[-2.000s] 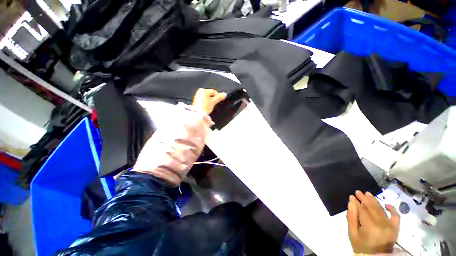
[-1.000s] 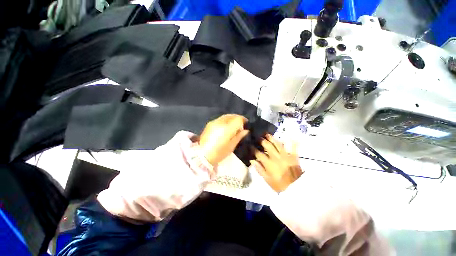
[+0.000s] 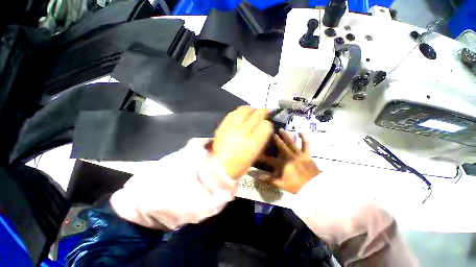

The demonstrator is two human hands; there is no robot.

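Observation:
A black cut panel (image 3: 141, 134) lies flat across the table, its right end under my hands. Another black panel (image 3: 172, 86) runs behind it to the same spot. My left hand (image 3: 242, 140) is on the panel end, fingers curled at the fabric edge, slightly blurred. My right hand (image 3: 293, 164) lies beside it, fingers spread over the dark fabric just in front of the needle area. The presser foot and needle (image 3: 302, 121) are brightly lit just beyond my fingertips. The joined ends are mostly hidden by my hands.
The white sewing machine head (image 3: 308, 68) stands at right, with a lit control panel (image 3: 417, 122). Black thread snips (image 3: 389, 154) lie right of my right hand. Panel stacks (image 3: 151, 36) lie at upper left, loose black pieces (image 3: 219, 44) behind. Blue crate parts show at the top.
The view first swung right to the machine, and my left hand came from the stacks to the panel end beside my right. Since the last earlier frame, my left hand has moved slightly right.

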